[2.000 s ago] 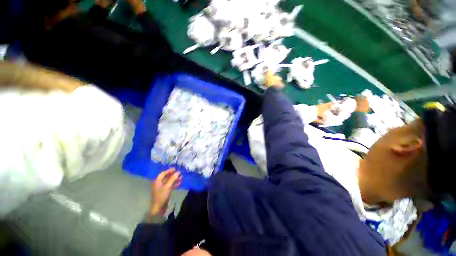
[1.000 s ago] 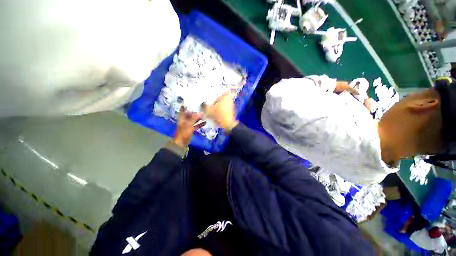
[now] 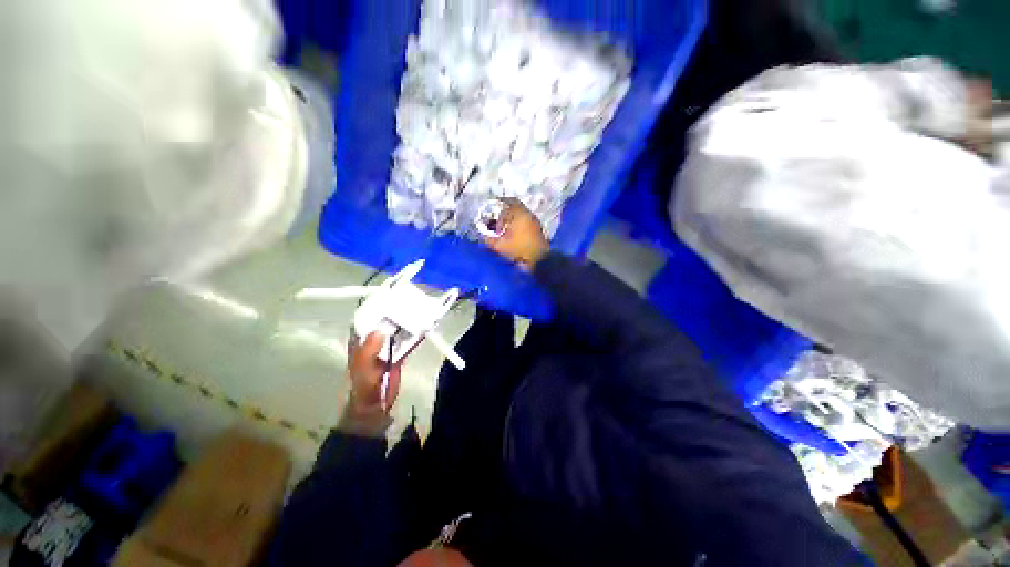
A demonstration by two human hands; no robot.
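Observation:
My left hand (image 3: pixel 369 374) holds a white camera housing (image 3: pixel 401 310) with white antennas sticking out, just outside the near edge of the blue crate (image 3: pixel 421 261). My right hand (image 3: pixel 518 235) is over the crate's near part and holds a small white ring-like part (image 3: pixel 491 218) at its fingertips. A thin dark wire or shaft shows near the part; which cannot be told. Small white parts (image 3: pixel 498 111) lie heaped in the crate. The picture is blurred.
People in white clothing are close on the left (image 3: pixel 144 133) and right (image 3: pixel 820 222). The green bench (image 3: pixel 897 33) is at top right. A crate of white parts (image 3: pixel 853 410) stands at lower right. Cardboard boxes (image 3: pixel 210 498) and taped floor are at lower left.
The view has moved closer to the crate. My left hand has left the crate and now holds a housing. My right hand now holds up a small white part.

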